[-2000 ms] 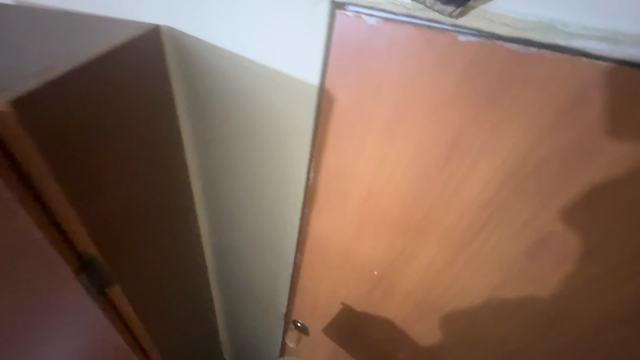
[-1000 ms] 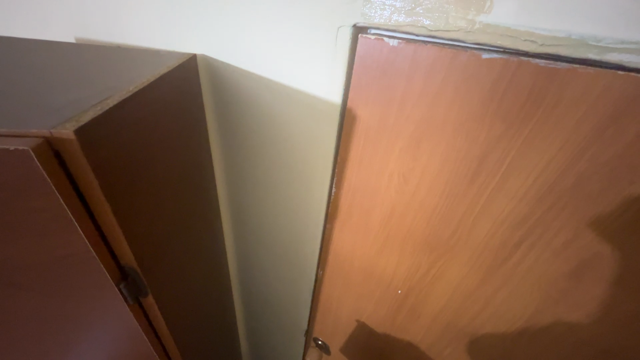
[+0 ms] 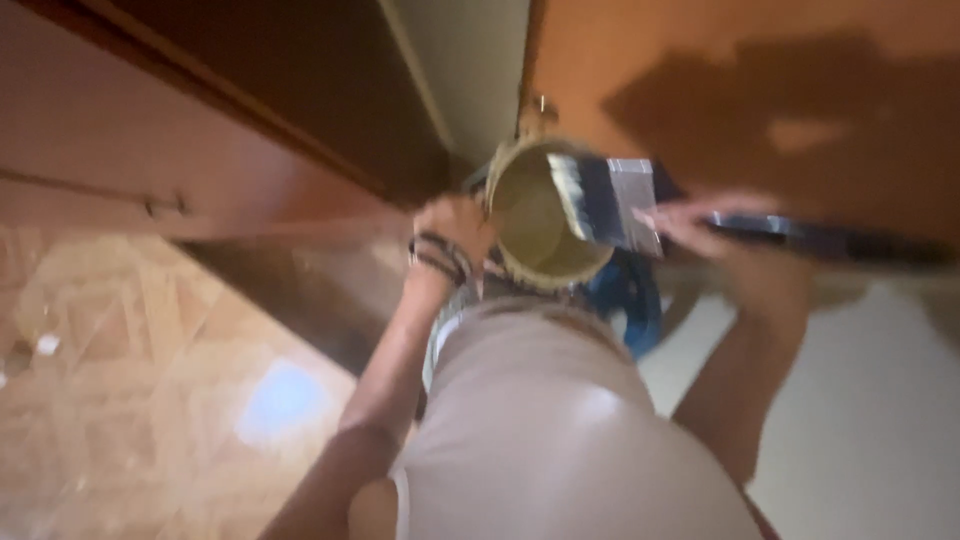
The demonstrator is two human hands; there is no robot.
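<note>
My left hand point(image 3: 452, 234), with dark bands at the wrist, grips the left rim of a round bucket point(image 3: 517, 259) close to my body. Pale yellowish paint or a similar liquid point(image 3: 529, 214) lies inside it. In my right hand point(image 3: 701, 225) is a wide paintbrush point(image 3: 634, 202) with a dark handle and a metal ferrule. Its bristle tips carry pale paint and hang over the right part of the bucket's opening. Motion blur hides the exact finger positions.
An orange-brown wooden door point(image 3: 712, 67) with a knob point(image 3: 541, 112) stands ahead and right. Left is a reddish-brown wardrobe point(image 3: 247, 150) with a handle point(image 3: 165, 204). Patterned floor tiles point(image 3: 127, 360) show at lower left, a blue object point(image 3: 637, 307) beside the bucket, and a pale surface point(image 3: 862, 412) at lower right.
The view has swung down from the upper door and wall to my body. Both hands, the bucket and the paintbrush are now in view; the earlier frames show none of them.
</note>
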